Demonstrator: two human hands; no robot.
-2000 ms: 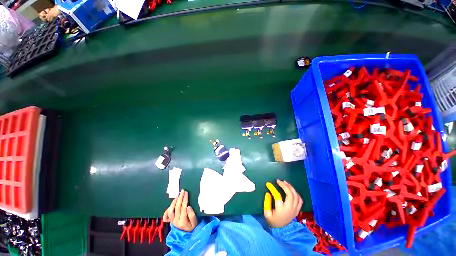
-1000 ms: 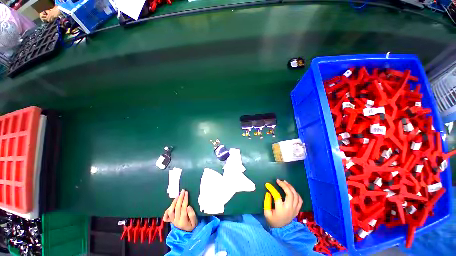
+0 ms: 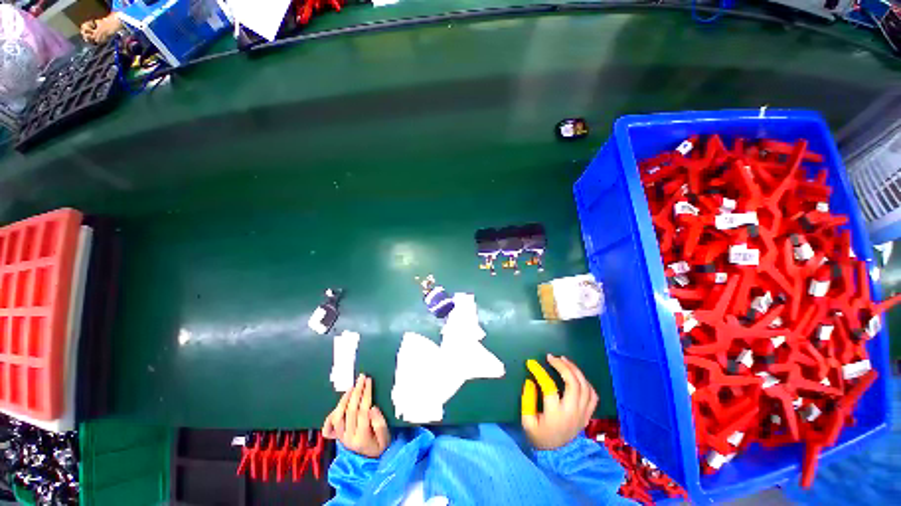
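Observation:
My left hand point(image 3: 358, 419) rests palm down at the bench's near edge, fingertips by a narrow white wipe point(image 3: 345, 361), holding nothing. My right hand point(image 3: 559, 403), with yellow finger cots on two fingers, rests right of the larger white wipes point(image 3: 441, 372), fingers apart and empty. A small dark module point(image 3: 437, 297) touches the wipes' top end. A white module with a black tail point(image 3: 324, 311) lies above the narrow wipe. Several dark modules with gold connectors point(image 3: 510, 247) lie side by side. A black housing point(image 3: 571, 128) lies farther back on the green belt.
A blue bin point(image 3: 644, 287) heaped with red clamps point(image 3: 761, 296) stands at right, a beige-white block point(image 3: 573, 297) beside it. Red-orange trays point(image 3: 38, 316) are stacked at left. A green bin point(image 3: 126, 463) and black tray with clamps point(image 3: 207, 469) sit below the edge. Another person's hand shows top left.
The black housing at the back has moved left, away from the blue bin's corner. My hands and the items before me have not visibly moved.

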